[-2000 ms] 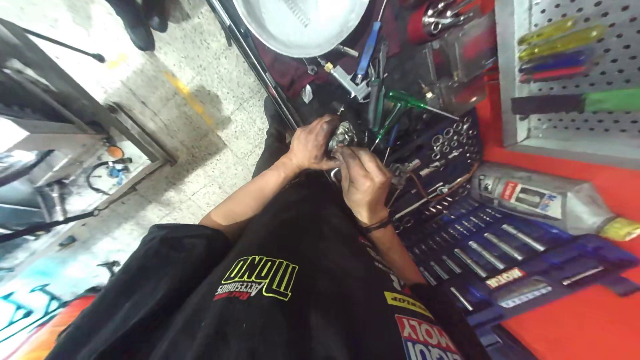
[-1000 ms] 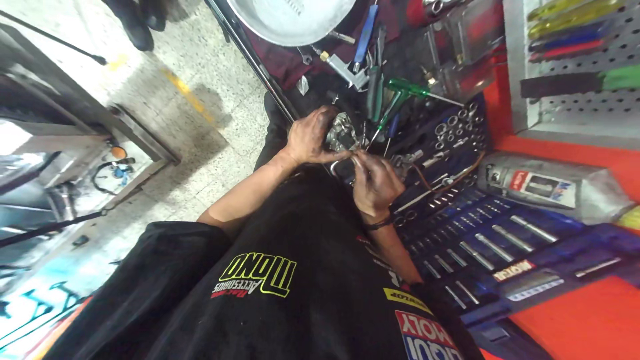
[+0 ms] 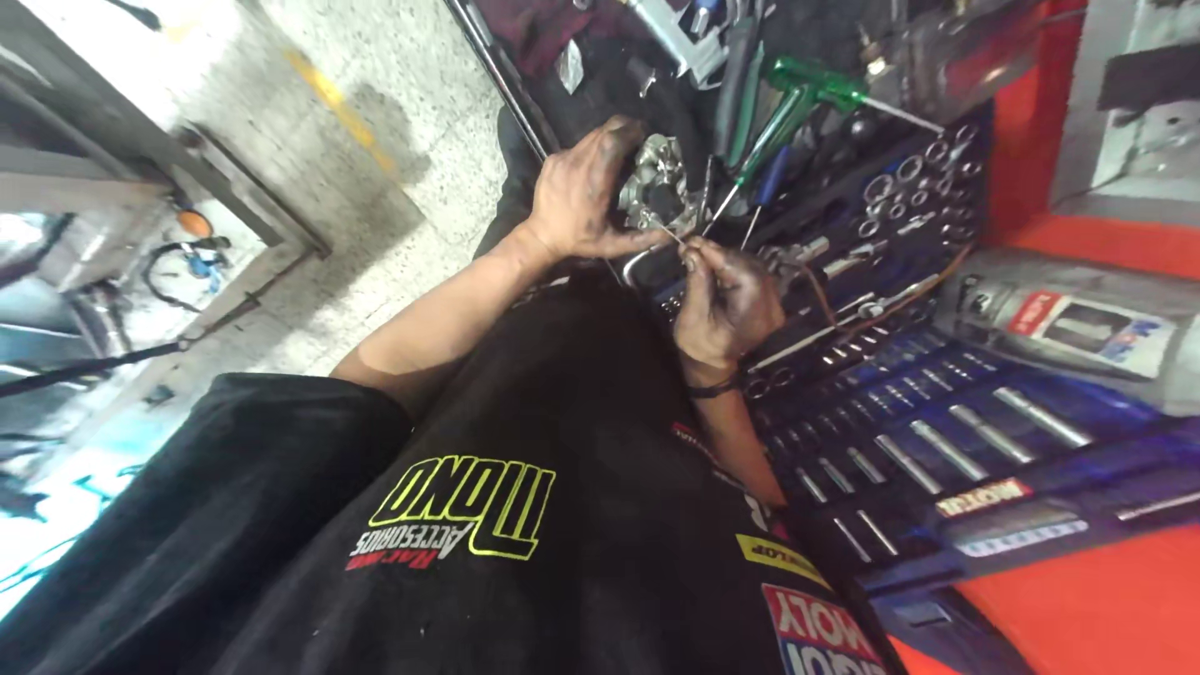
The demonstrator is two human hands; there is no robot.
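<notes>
A round metal engine part with an uneven, open body (image 3: 660, 183) is steadied by my left hand (image 3: 592, 192), whose thumb runs along its near side. My right hand (image 3: 729, 298) pinches a thin metal piece (image 3: 672, 232) between thumb and fingertips, its far end reaching the part's near edge. Just right of the part lie a green T-handle tool (image 3: 792, 117) and a screwdriver with a blue handle (image 3: 773, 175). Pliers with dark green handles (image 3: 739, 89) rest beyond them, beside a metal caliper-like tool (image 3: 677, 39).
A blue socket set case (image 3: 947, 394) with sockets and rings spreads to the right. On it leans a grey plastic bottle (image 3: 1087, 323) bearing a label. A red surface (image 3: 1097, 600) borders the case. A long black bar (image 3: 502, 75) runs left of the dark work surface.
My right hand's fingers have drawn in to the near edge of the part, with the thin piece now visible between them. My left hand keeps its place on the part.
</notes>
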